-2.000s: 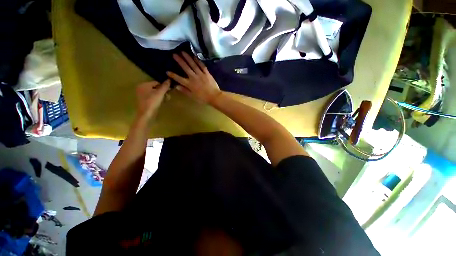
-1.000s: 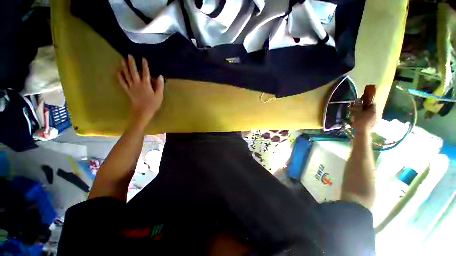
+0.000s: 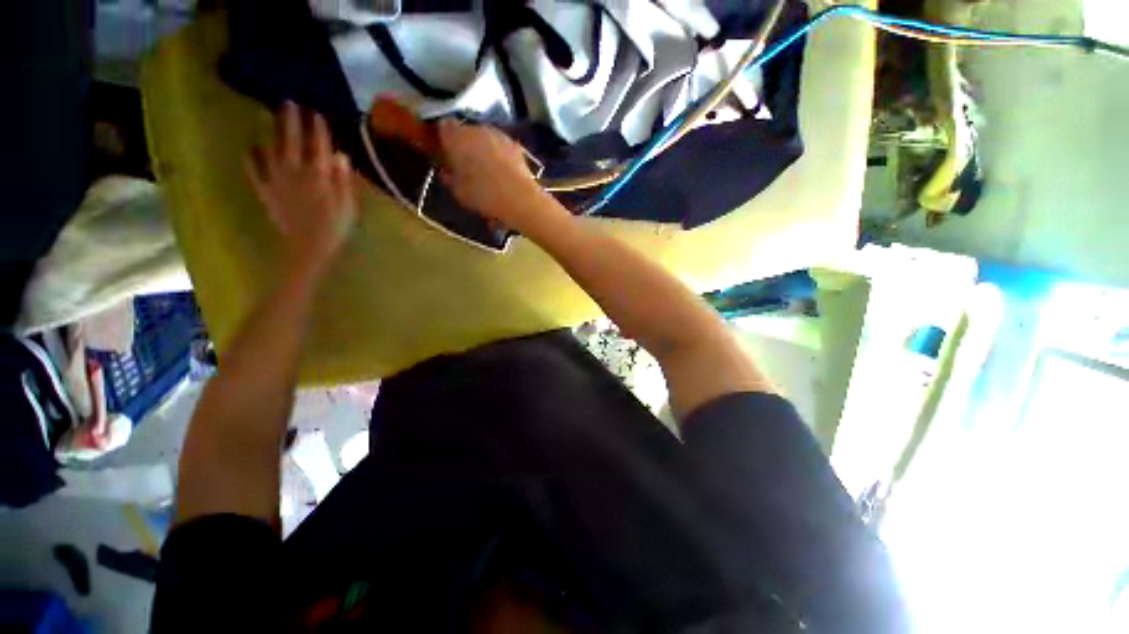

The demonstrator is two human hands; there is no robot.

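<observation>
A dark garment (image 3: pixel 731 167) with its pale grey-white inner side up lies heaped over the far part of the yellow ironing table (image 3: pixel 409 303). My right hand (image 3: pixel 489 173) is closed around the orange-red handle of the steam iron (image 3: pixel 464 208). The iron lies over the garment's dark near border, its pointed end towards the left. My left hand (image 3: pixel 297 180) is flat with fingers spread, at the garment's dark left edge, holding nothing. It is slightly blurred. The iron's contact with the cloth is hidden beneath it.
A blue hose (image 3: pixel 693 118) and a tan cord run from the iron to the upper right, across the garment. A blue basket (image 3: pixel 142 372) and pale cloth (image 3: pixel 118 248) are left of the table. Dark scraps lie on the floor at lower left.
My right hand has brought the iron from the table's right end leftward onto the garment's near border. The hose and cord now cross the garment. My left hand has shifted slightly left.
</observation>
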